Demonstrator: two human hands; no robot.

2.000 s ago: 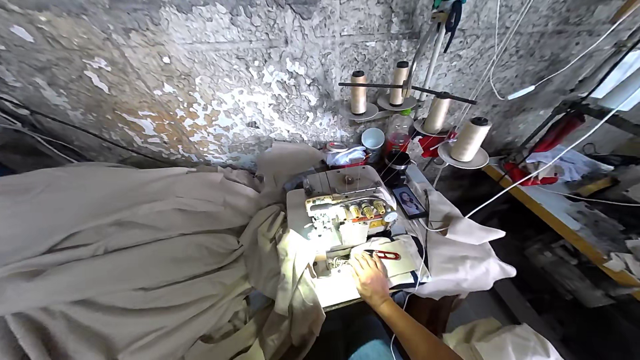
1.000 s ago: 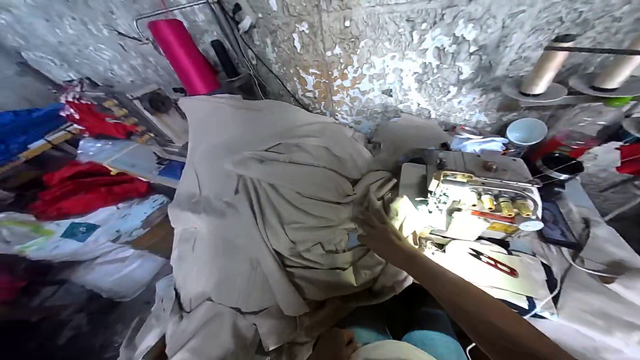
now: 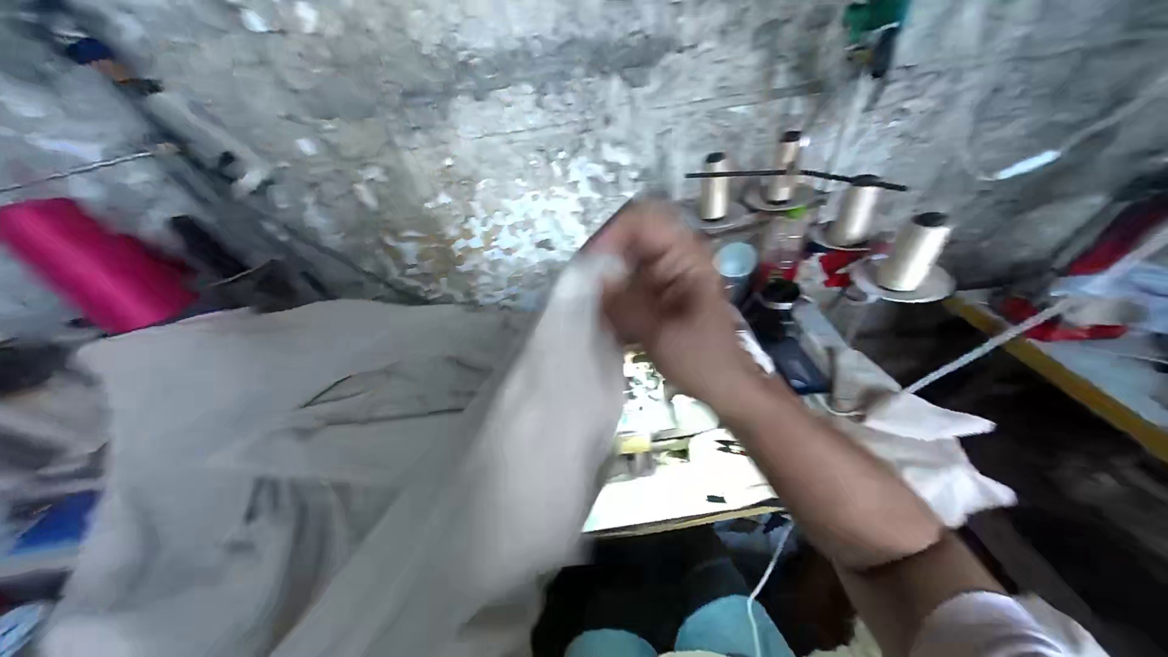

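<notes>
My right hand (image 3: 671,292) is raised in front of the sewing machine, its fingers closed on the edge of a light grey-beige fabric (image 3: 529,438). From there the fabric hangs down, blurred by motion, and spreads over the left side. Behind my wrist is the brightly lit sewing machine (image 3: 643,401), largely hidden by the arm and the cloth. My left hand is not in view.
Cones of pale thread (image 3: 912,253) stand on a rack at the right, by a light blue cup (image 3: 735,265). A magenta thread cone (image 3: 96,265) is at the left. White cloth pieces (image 3: 949,465) hang off the table's right side. A rough wall (image 3: 511,119) rises behind.
My right hand has risen from the fabric beside the machine, lifting the fabric's edge with it. Two seconds ago it lay on the machine's plate. The view has swung left, then partly back.
</notes>
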